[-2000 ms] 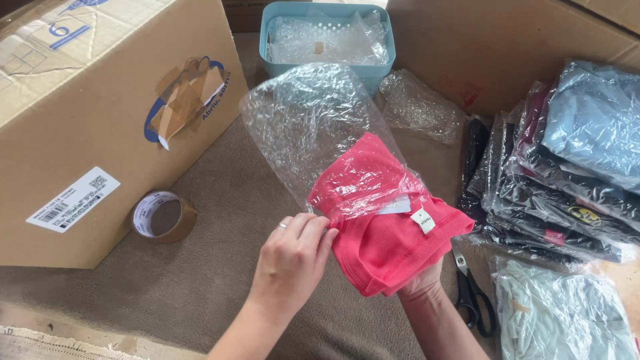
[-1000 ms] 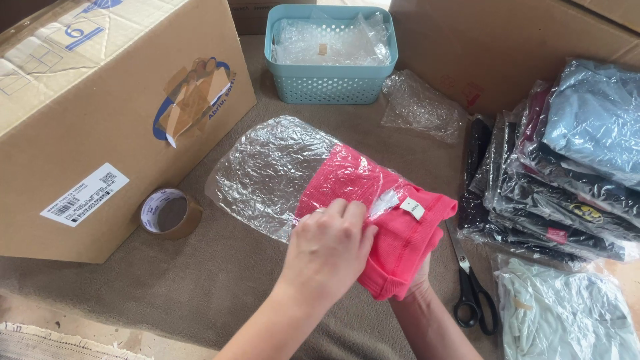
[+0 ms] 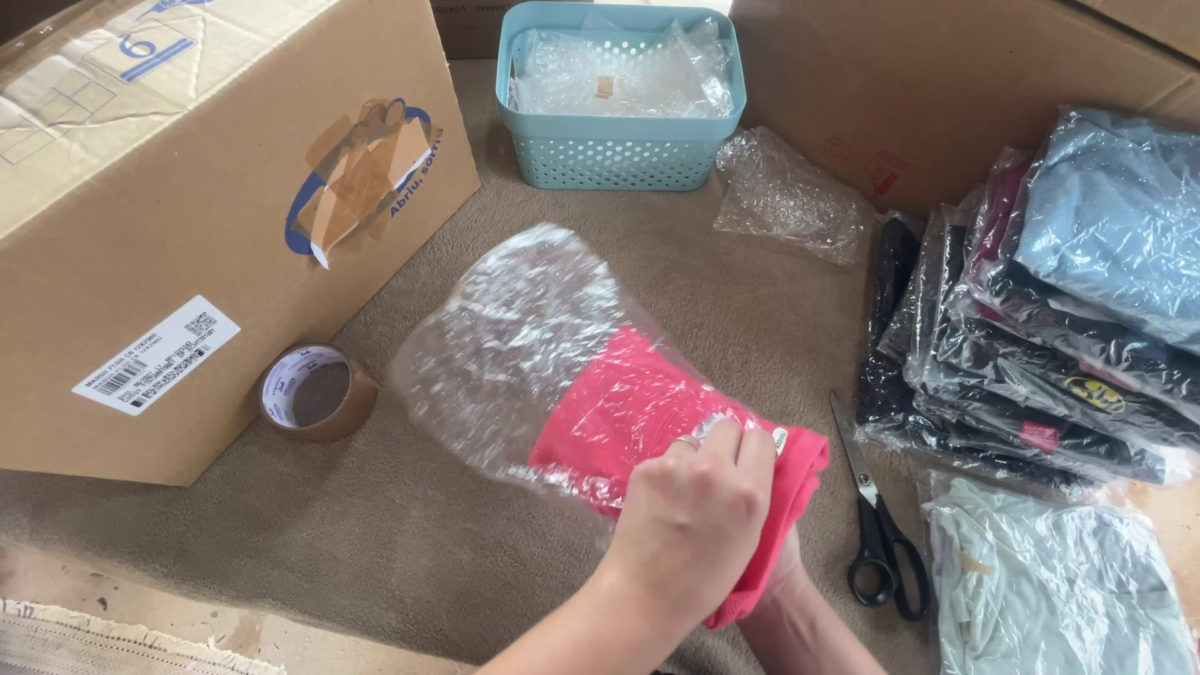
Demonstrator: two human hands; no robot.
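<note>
A folded pink garment lies partly inside a clear plastic bag, whose empty end reaches up and left. My left hand grips the bag's edge on top of the garment, near a small white tag. Beneath the garment's lower right end is my right hand, supporting it; its fingers are mostly hidden by the cloth.
Black-handled scissors lie right of my hands, beside bagged garments and a pale bagged garment. A tape roll sits by a cardboard box. Behind are a blue basket of plastic bags and a crumpled clear bag.
The plastic bag now covers more of the pink garment than two seconds ago. My left hand has moved right, over the garment, toward its tagged end.
</note>
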